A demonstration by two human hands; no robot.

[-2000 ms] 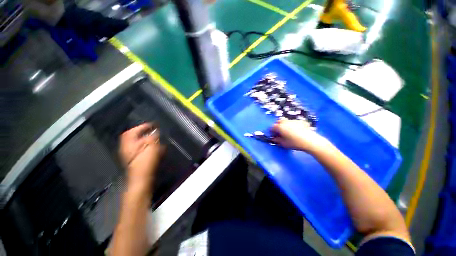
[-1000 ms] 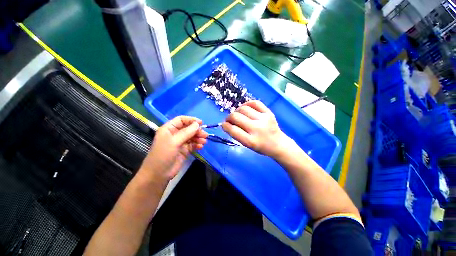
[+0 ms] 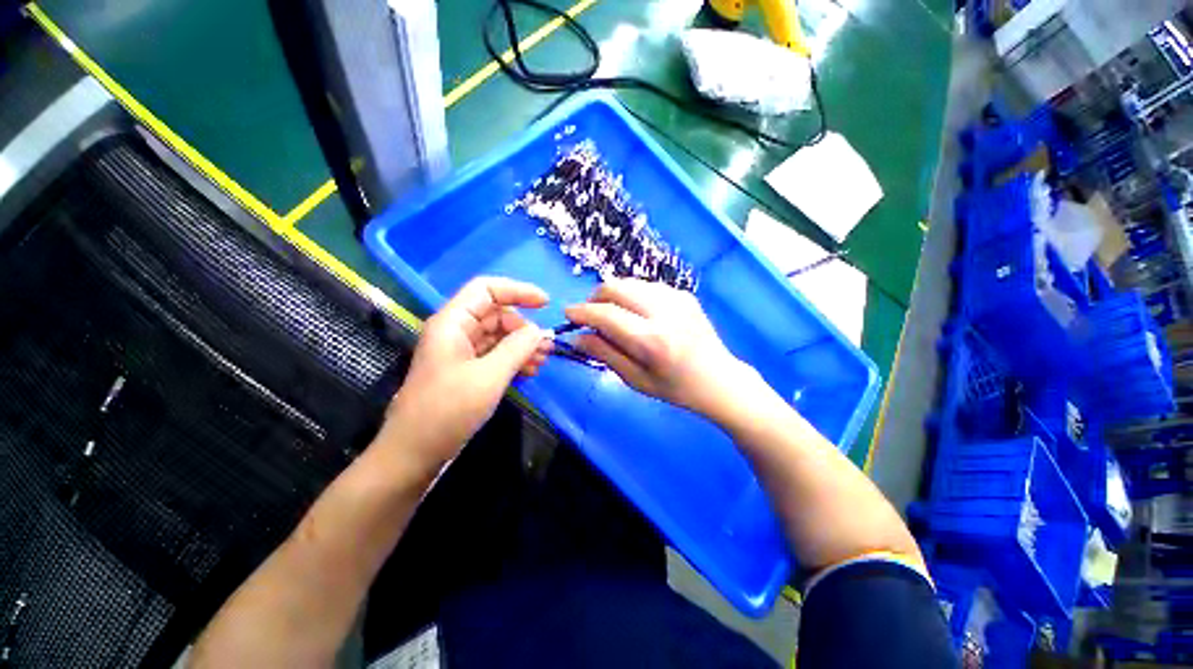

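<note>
My left hand (image 3: 474, 359) and my right hand (image 3: 654, 342) meet above the near left part of the blue tray (image 3: 707, 484). A thin dark wire lead (image 3: 563, 335) is pinched between the fingertips of both hands. Another dark lead lies just below it, near the right fingers; whether it is held is hard to tell. A heap of black-and-white parts (image 3: 599, 216) lies at the far end of the tray, beyond my hands.
Black mesh conveyor (image 3: 196, 379) at left with a few thin parts. An upright post (image 3: 373, 98) stands by the tray's far left corner. Beyond lie a black cord (image 3: 595, 81), a yellow tool (image 3: 782, 24), a white packet (image 3: 746, 72) and paper sheets (image 3: 824, 186). Blue bins (image 3: 994, 490) at right.
My left hand has moved from over the conveyor and my right hand from the heap to meet over the tray. Since one second ago, the fingertips have come closer together on the lead.
</note>
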